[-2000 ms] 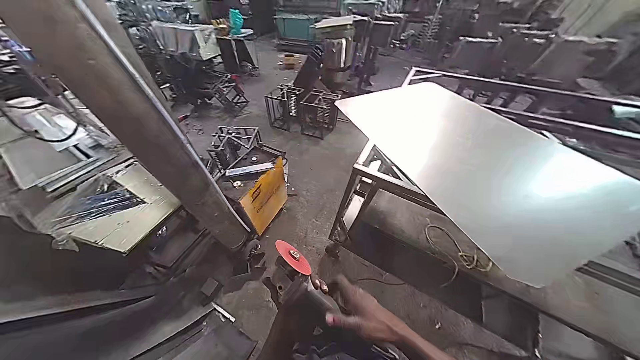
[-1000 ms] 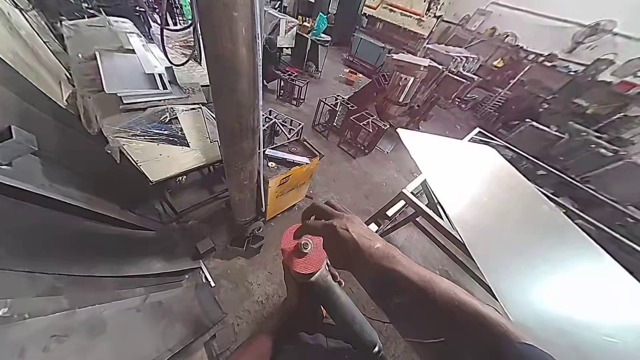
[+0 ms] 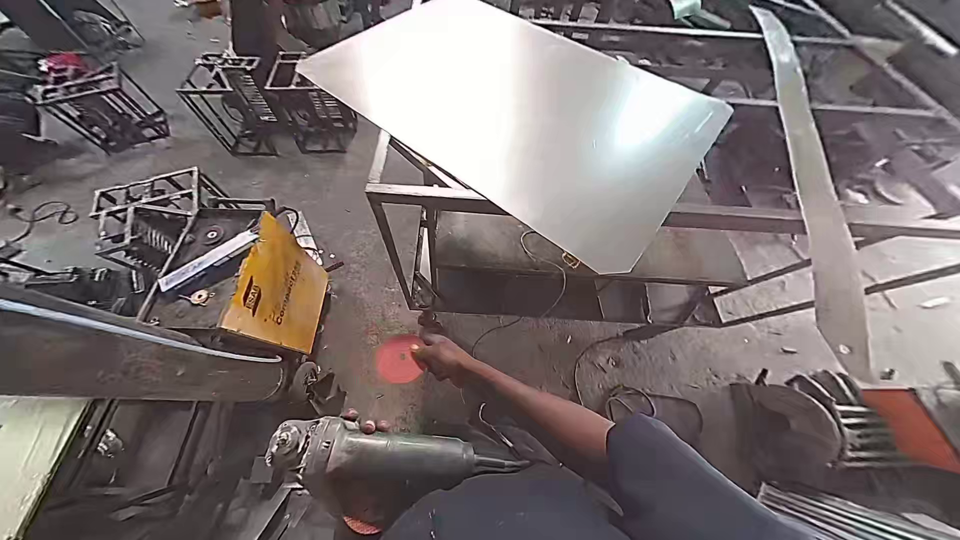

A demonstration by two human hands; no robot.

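My right hand [image 3: 444, 358] reaches out over the floor with a red abrasive disc [image 3: 397, 359] pinched at its edge. Below and to the left, my left hand [image 3: 367, 424] is wrapped around the angle grinder [image 3: 397, 459]; only its fingertips show over the far side of the body. The grinder lies sideways close to my body, its head at the left and its cord end at the right. The bare spindle [image 3: 283, 442] shows at the head, with no disc on it. An orange-red patch shows under the grinder, too little of it to name.
A shiny metal sheet [image 3: 517, 120] lies on a steel frame table [image 3: 435, 196], one corner jutting over its near edge. A yellow welding machine [image 3: 277, 289] stands at left beside a metal column [image 3: 135, 367]. Welded frames [image 3: 229, 105] stand behind. A cable [image 3: 559, 300] hangs to the floor.
The red disc was on the grinder's head; now it is off and in my right hand, away from the tool. The grinder has turned sideways. The view has swung right.
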